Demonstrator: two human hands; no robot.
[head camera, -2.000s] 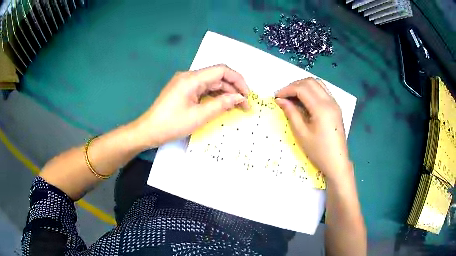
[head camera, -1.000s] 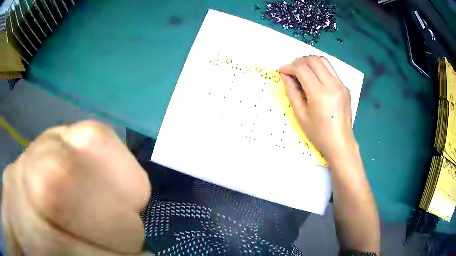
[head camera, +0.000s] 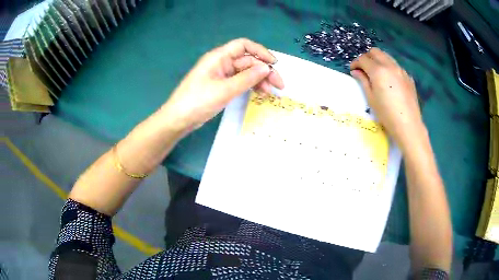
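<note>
The yellow circuit board (head camera: 317, 128) lies on the white sheet (head camera: 284, 224), its lower part washed out by glare. Dark bits sit along its top edge. My left hand (head camera: 235, 76) is above the board's upper left corner, with a tiny dark component (head camera: 270, 68) pinched between thumb and forefinger. My right hand (head camera: 386, 87) is at the lower right edge of the pile of small black components (head camera: 336, 42). Its fingertips are bent down, and whether they hold a component cannot be told.
Boards in a rack (head camera: 65, 46) stand at the upper left, and more upright edges (head camera: 421, 6) at the top right. A black phone (head camera: 465, 65) lies at the right, near stacked yellow boards (head camera: 494, 136). The bench edge runs along the lower left.
My left hand has come back from the lower left to above the board and now pinches a component. My right hand has left the board's top edge for the pile.
</note>
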